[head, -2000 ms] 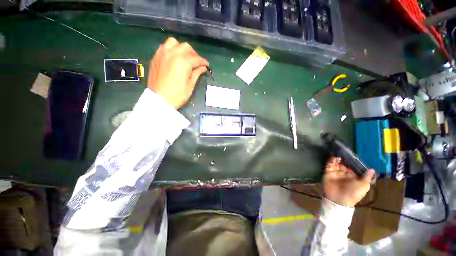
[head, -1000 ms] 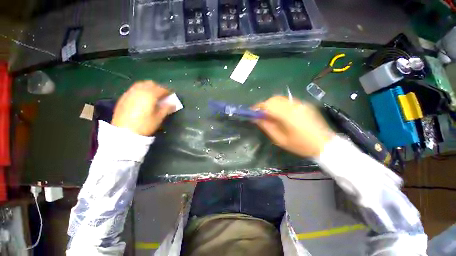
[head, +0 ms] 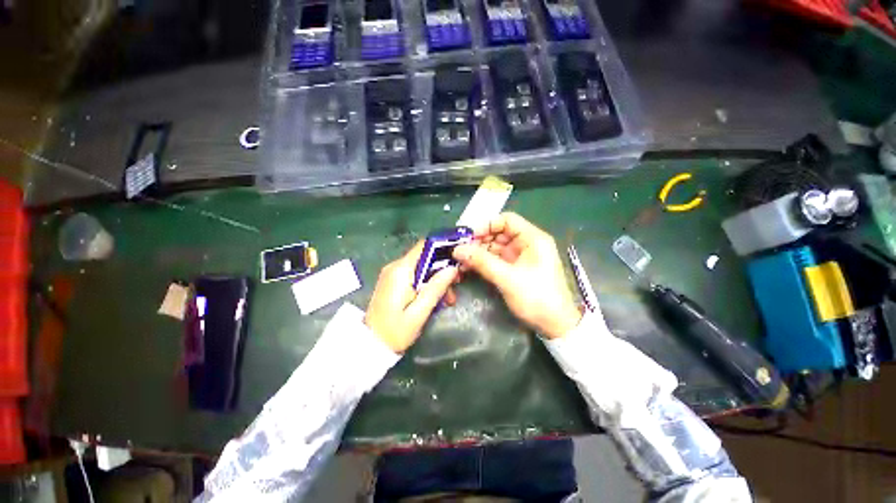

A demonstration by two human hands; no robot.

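Observation:
A small blue-framed keypad phone (head: 439, 257) is held above the green mat, its dark screen area facing up. My left hand (head: 401, 295) grips it from the left side. My right hand (head: 516, 275) is on its right side, thumb and fingers pinching at its upper right edge; whether a tiny part is between them I cannot tell. The lower part of the phone is hidden by my fingers. An LCD module (head: 286, 262) and a white card (head: 327, 286) lie to the left of my hands.
Blister tray (head: 442, 180) with several phones at the back; front shell (head: 143, 167) at back left. Smartphone (head: 218, 339) at left. Paper label (head: 485, 203) behind my hands. Tweezers (head: 582, 278), clear cover (head: 632, 254), cutters (head: 682, 193), electric screwdriver (head: 715, 339), blue stand (head: 798, 309) at right.
The white card left my left hand and lies beside the LCD module. Both hands have come together at the phone. The screwdriver, earlier in my right hand, lies on the mat. The view shows more tray.

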